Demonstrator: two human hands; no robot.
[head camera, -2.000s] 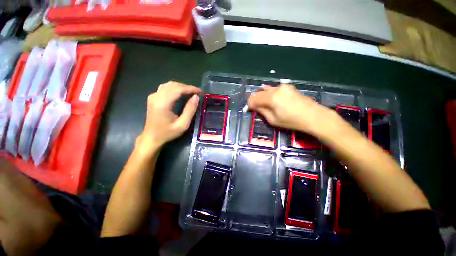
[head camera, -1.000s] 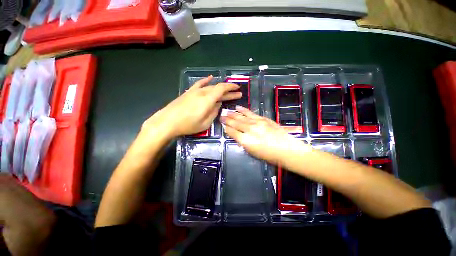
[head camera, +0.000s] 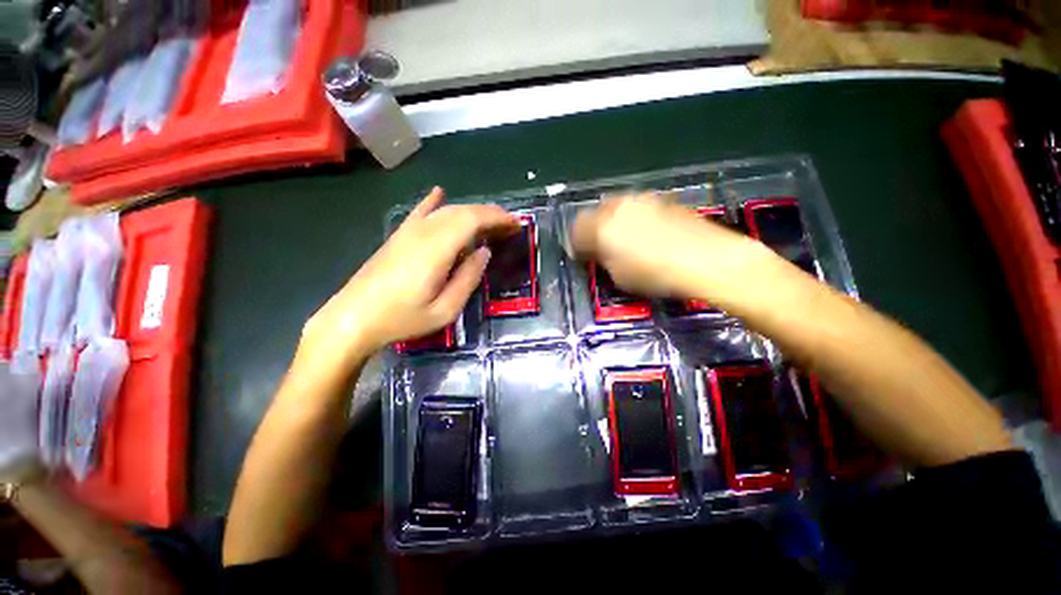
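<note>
A clear blister tray holds flip phones in two rows of pockets. My left hand lies over the tray's far left corner, with thumb and fingers apart around the left edge of a red-rimmed flip phone in the second far pocket. Part of another red phone shows under that hand. My right hand is blurred over the far end of the third pocket's phone; its fingertips are bunched, and what they pinch is unclear. A black phone lies in the near left pocket.
Red foam trays with phones in frosted bags stand at left and far left. A solvent bottle with its cap flipped open stands behind the tray. Another red tray is at right. Another person's arm is at lower left.
My right hand has moved away from my left, from the second far pocket to the third. The second phone is now more exposed. The camera view has shifted and tilted.
</note>
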